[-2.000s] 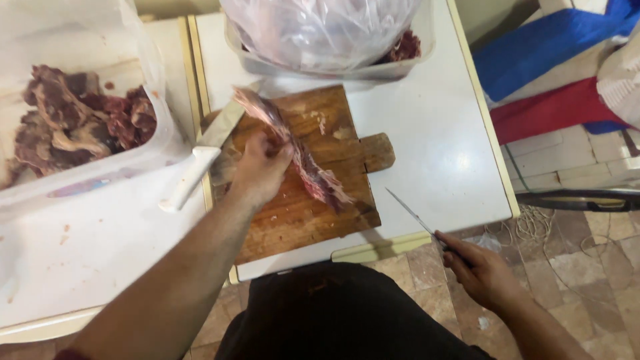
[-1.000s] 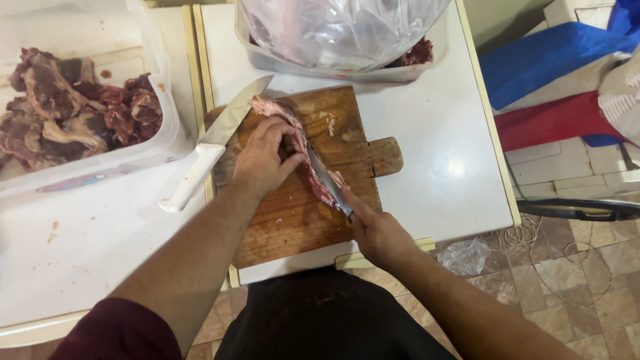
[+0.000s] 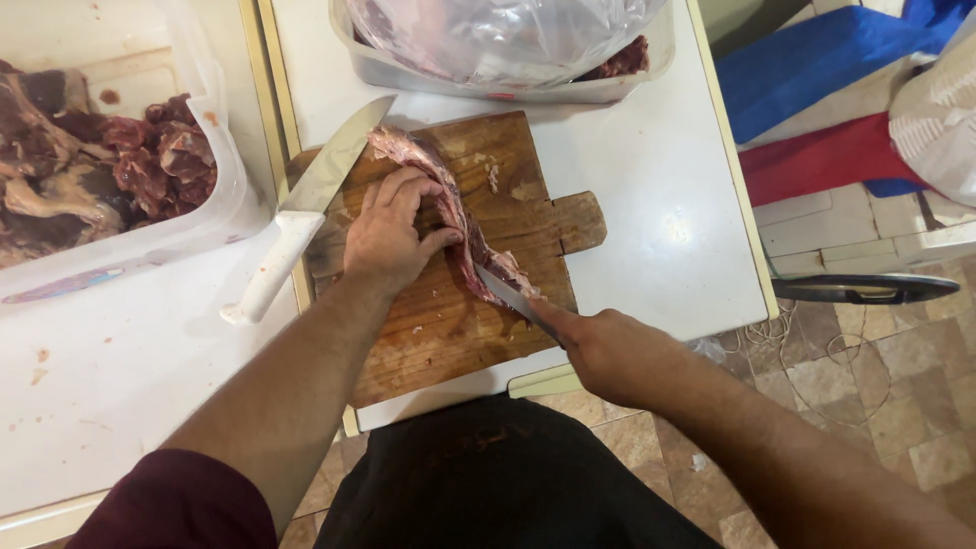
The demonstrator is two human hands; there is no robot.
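A long strip of raw meat (image 3: 452, 200) lies diagonally across a wooden cutting board (image 3: 457, 347) with a short handle. My left hand (image 3: 396, 229) presses and grips the strip at its upper middle, thumb on the near side. In my right hand (image 3: 610, 351) is a narrow-bladed knife (image 3: 509, 293), its blade against the lower part of the strip; the grip is mostly hidden by my fingers. A wide knife with a white handle (image 3: 272, 263) rests left of my left hand, its blade over the board's left edge.
A plastic tub (image 3: 229, 191) of meat pieces (image 3: 91, 160) stands on the left. Behind the board is another plastic container (image 3: 473, 91) with meat and a large clear plastic bag (image 3: 503, 34) on top. The white table's right edge (image 3: 736, 175) is near blue and red cloth (image 3: 823, 156).
Two seconds ago my right hand held the narrow knife off to the right of the board; it has moved left, and the blade is now at the strip. My left hand stays on the meat.
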